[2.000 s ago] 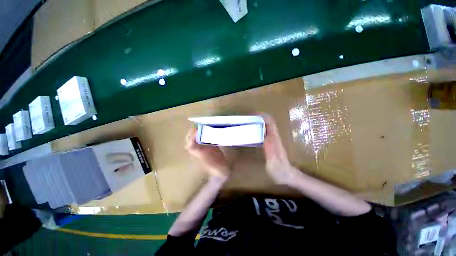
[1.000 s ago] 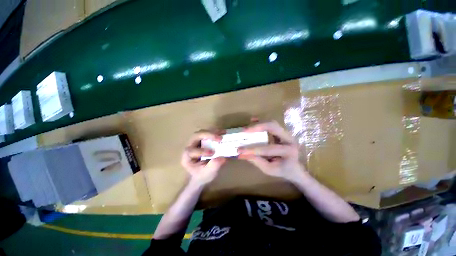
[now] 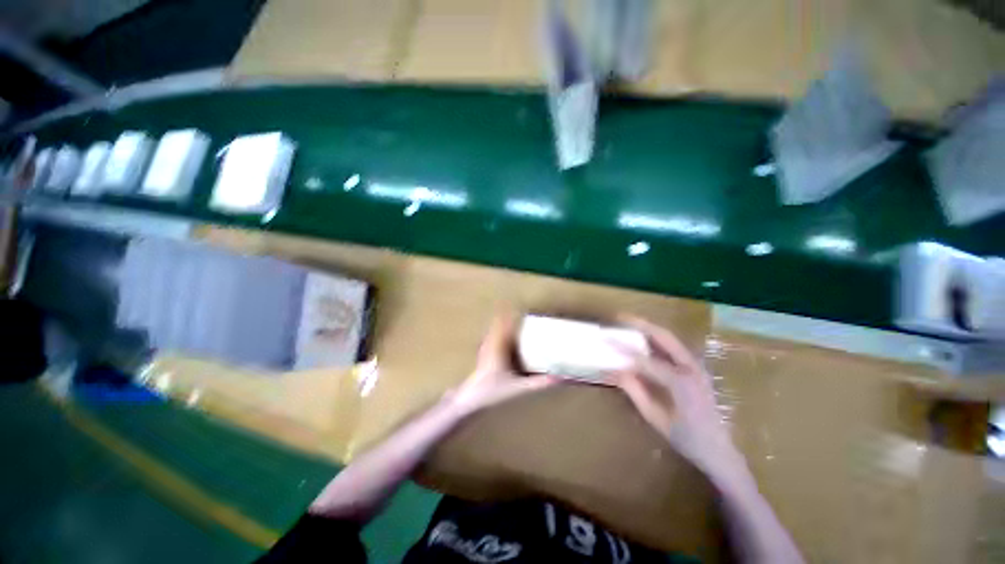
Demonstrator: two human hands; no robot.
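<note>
A small white box point(image 3: 575, 348) is held between my two hands above the cardboard-covered ledge point(image 3: 441, 297). My left hand point(image 3: 496, 369) grips its left end. My right hand point(image 3: 670, 386) is on its right end, with fingers over the top right part. The view is blurred, so no print on the box can be read. The sleeve stack point(image 3: 209, 300) lies on the ledge to the left, with a picture on its right end face.
Several white finished boxes point(image 3: 251, 173) stand at the left of the green conveyor belt point(image 3: 485, 165). An open white tray point(image 3: 946, 289) is at the right, with pale upright sheets point(image 3: 829, 138) behind. A gold-brown can point(image 3: 957, 425) is at the right edge.
The view has swung, so more of the far ledge shows. The box has gone from a narrow open-looking side to a broader white face. Both hands still hold it, and my left fingers have shifted.
</note>
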